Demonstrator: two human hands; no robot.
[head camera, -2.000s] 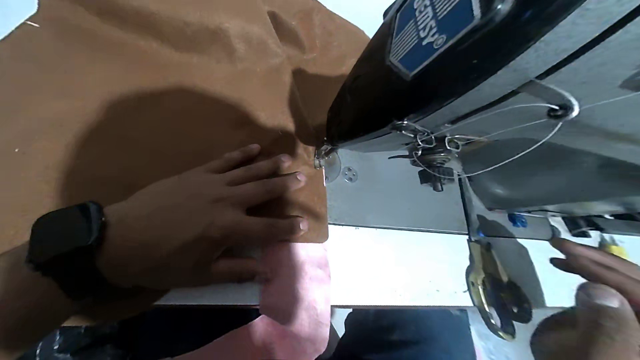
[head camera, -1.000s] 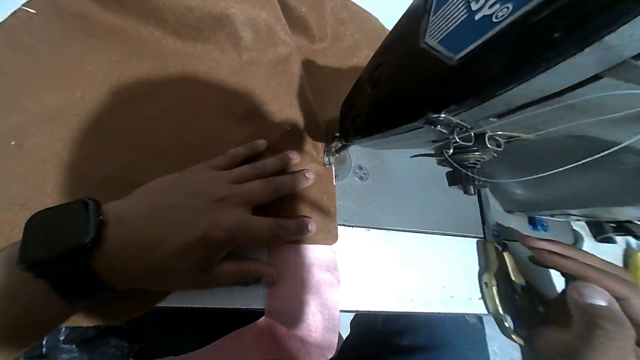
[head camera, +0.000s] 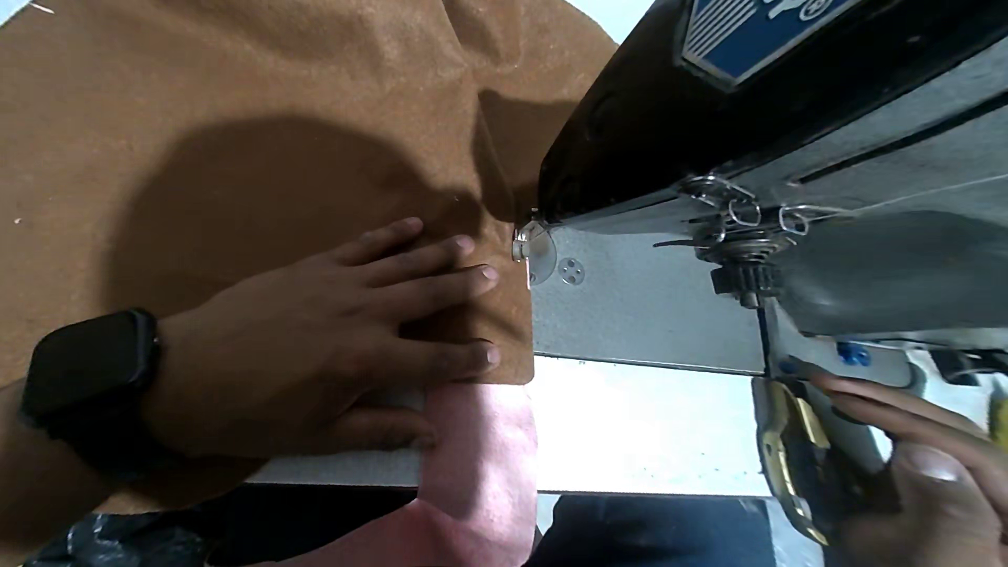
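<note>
My left hand (head camera: 331, 339), with a black watch at the wrist, lies flat with fingers apart on a brown leather-like sheet (head camera: 260, 79). Its fingertips are left of the presser foot (head camera: 520, 246) of a sewing machine (head camera: 654, 134), and the sheet's right edge runs beneath that foot. A pink strip (head camera: 480, 465) shows below the sheet's lower edge, close to my left thumb. At the lower right, my right hand (head camera: 921, 465) is beside scissors with gold-toned handles (head camera: 780, 465); its fingers are apart and seem to hold nothing.
The metal machine bed (head camera: 630, 315) meets a white table surface (head camera: 646, 425). A thread tension dial (head camera: 744, 252) with wire guides and thread sits on the machine head. Blue and yellow items lie at the far right. Black plastic shows below the table's edge at lower left.
The thread by the tension dial hung in a loose loop earlier and now runs straighter. My right hand has come closer to the scissors. My left hand stays on the sheet.
</note>
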